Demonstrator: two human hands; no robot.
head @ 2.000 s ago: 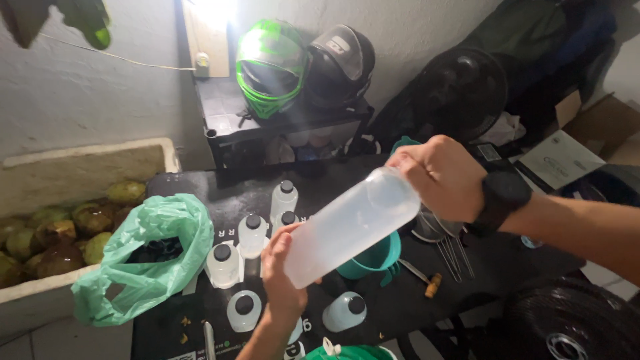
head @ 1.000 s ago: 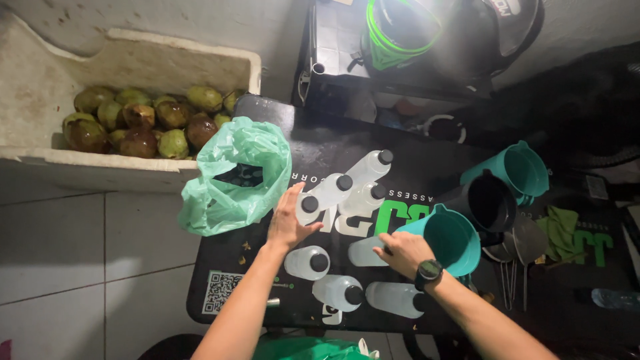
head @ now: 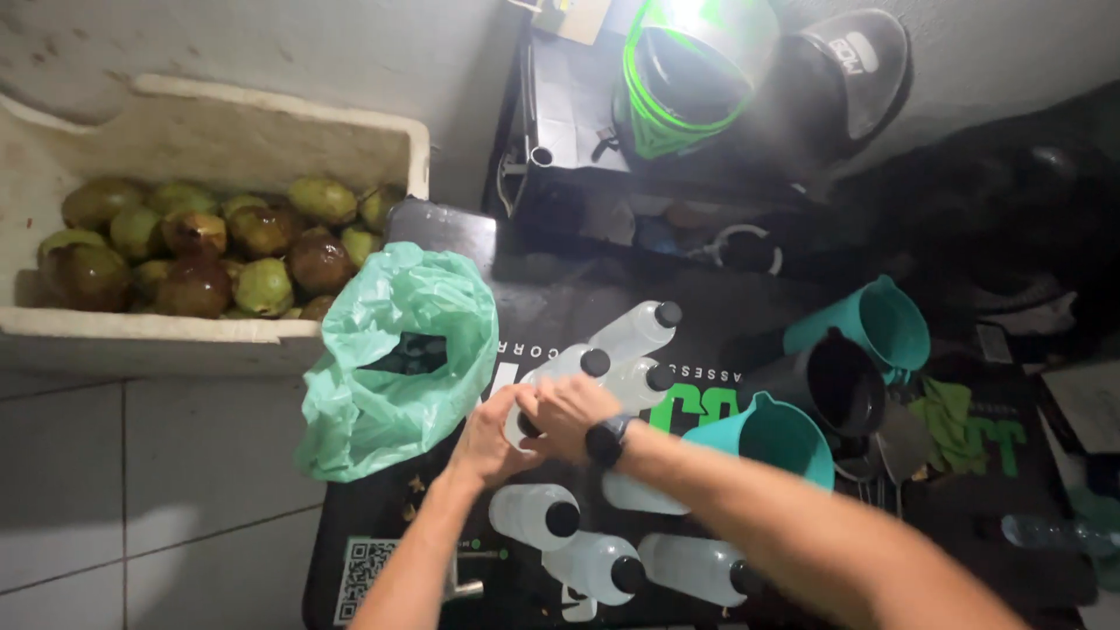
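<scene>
Both hands meet at one translucent plastic bottle [head: 514, 429] with a black cap. My left hand [head: 492, 437] is wrapped round its side, while the fingers of my right hand [head: 569, 411], a dark watch at the wrist, are closed over the cap, which they partly cover. Several similar capped bottles of cloudy liquid surround them: a group [head: 632, 332] just behind and to the right, and more [head: 595, 564] nearer the front edge. Another bottle [head: 643, 493] lies partly under my right forearm. Left of the hands sits an open green plastic bag [head: 407, 411] with dark contents.
Teal pitchers [head: 787, 437] and a black pitcher [head: 844, 385] stand right on the black table [head: 560, 280], near strainers and a green cloth [head: 954, 429]. A white foam box [head: 262, 328] of green coconuts is at left. Helmets [head: 691, 79] rest on a shelf behind.
Two seconds ago both hands held a large translucent bottle tilted. One second ago my right hand was at a bottle beside the teal pitcher; it has since moved left to the bottle by my left hand.
</scene>
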